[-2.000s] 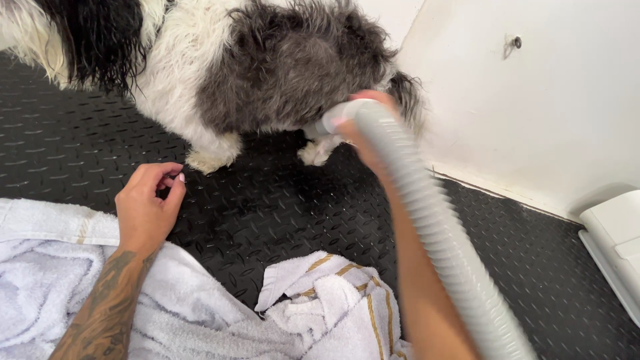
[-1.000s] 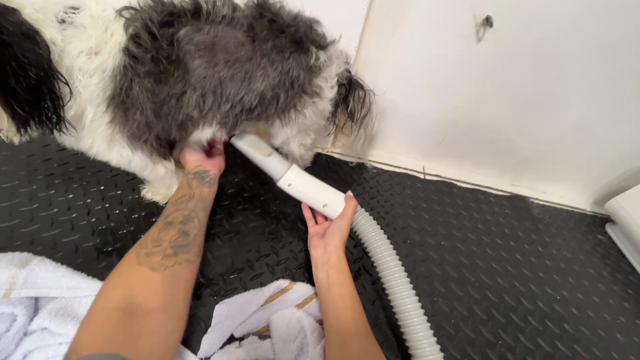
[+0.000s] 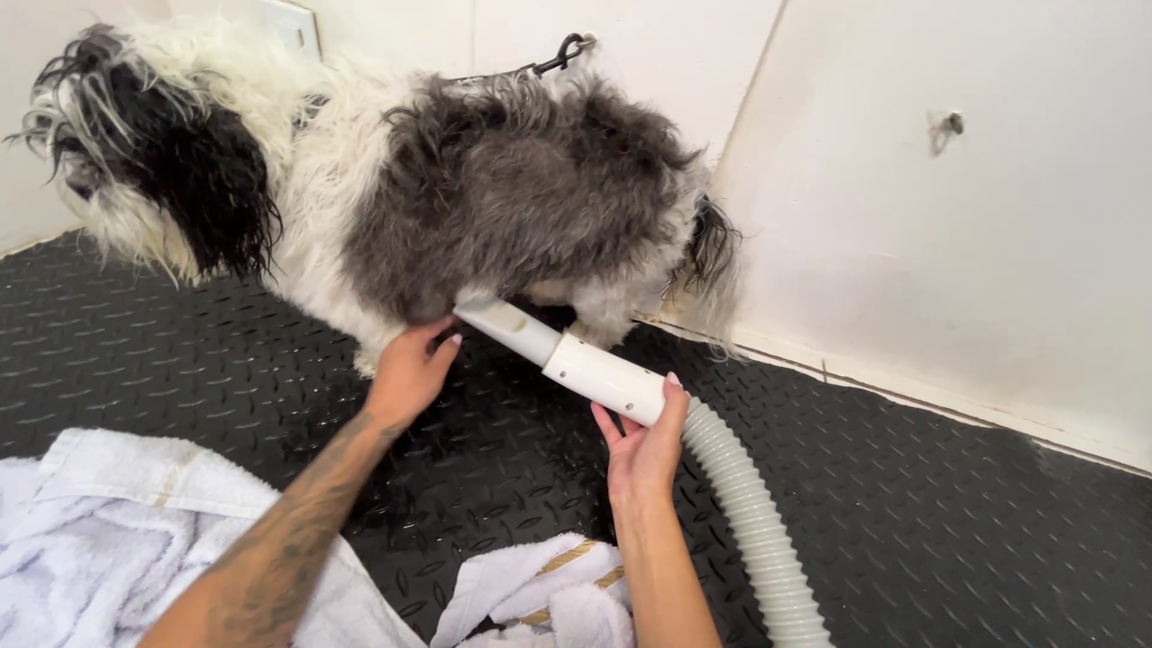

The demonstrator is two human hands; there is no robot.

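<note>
A long-haired dog (image 3: 522,198) in grey, white and black stands side-on, its head at the left. My right hand (image 3: 646,441) holds the white nozzle handle (image 3: 607,378) of a dryer from below. The flattened grey nozzle tip (image 3: 508,326) points up-left at the dog's belly, and a ribbed grey hose (image 3: 751,522) runs down from the handle. My left hand (image 3: 414,364) is at the underside of the dog's chest, just left of the nozzle tip, its fingertips partly hidden in the coat; whether they grip fur I cannot tell.
White towels (image 3: 117,531) lie crumpled at the lower left, with a gold-striped towel (image 3: 549,585) at the bottom centre. Black tread-patterned matting (image 3: 945,504) covers the surface up to the white wall panels (image 3: 864,225). A black clip (image 3: 562,56) hooks to the wall behind the dog.
Two seconds ago my left hand was above the towel, away from the dog; it is now at the underside of its chest. The view has shifted, bringing the dog's head into sight.
</note>
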